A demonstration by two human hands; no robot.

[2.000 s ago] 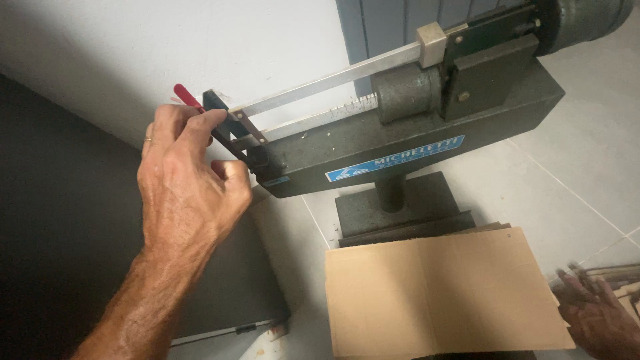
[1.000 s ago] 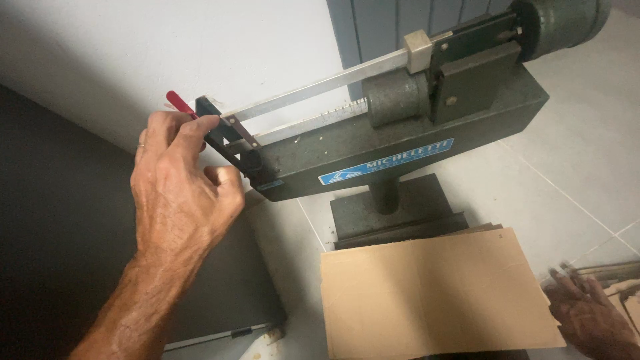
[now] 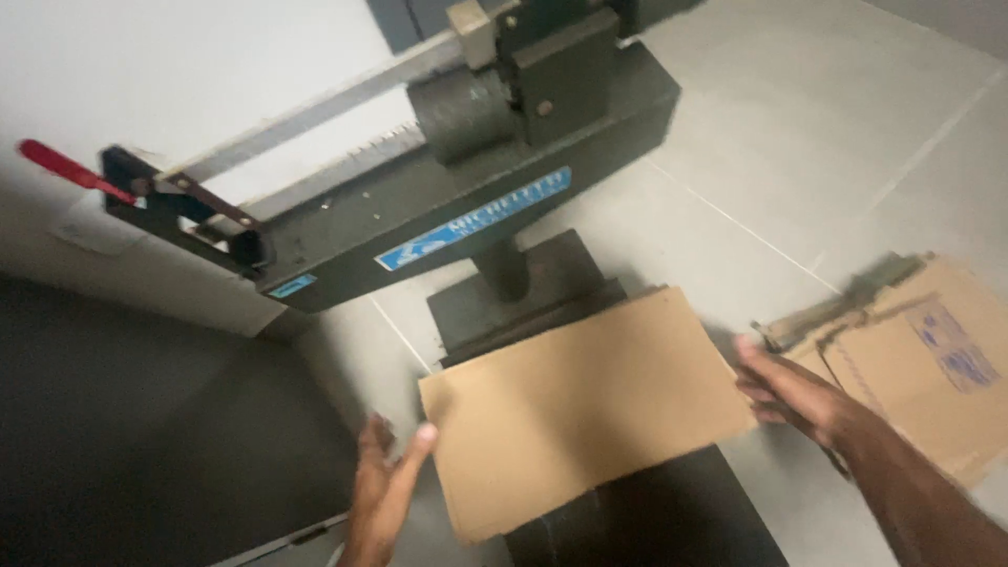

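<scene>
A stack of flat brown cardboard sheets (image 3: pixel 583 402) lies on the dark metal platform (image 3: pixel 654 512) of a beam scale. My left hand (image 3: pixel 386 480) is at the stack's left edge, fingers apart, the thumb close to the cardboard. At the right edge is my right hand (image 3: pixel 795 394), its fingertips by the cardboard; whether they touch it is blurred. Above the stack stands the scale's dark green head (image 3: pixel 472 197), bearing a blue label. Its graduated beam (image 3: pixel 346 169) carries a cylindrical poise (image 3: pixel 461 114), and a red lever (image 3: pixel 71 169) sticks out at the left end.
More flat cardboard (image 3: pixel 906 370), with blue printing, lies on the tiled floor at the right. A large dark panel (image 3: pixel 157 425) fills the lower left. Behind the scale is a white wall (image 3: pixel 197 63) with a grey panel at the top.
My left hand has left the lever end of the beam and come down to the stack's left side. My right hand shows more fully at the stack's right edge. The view has shifted.
</scene>
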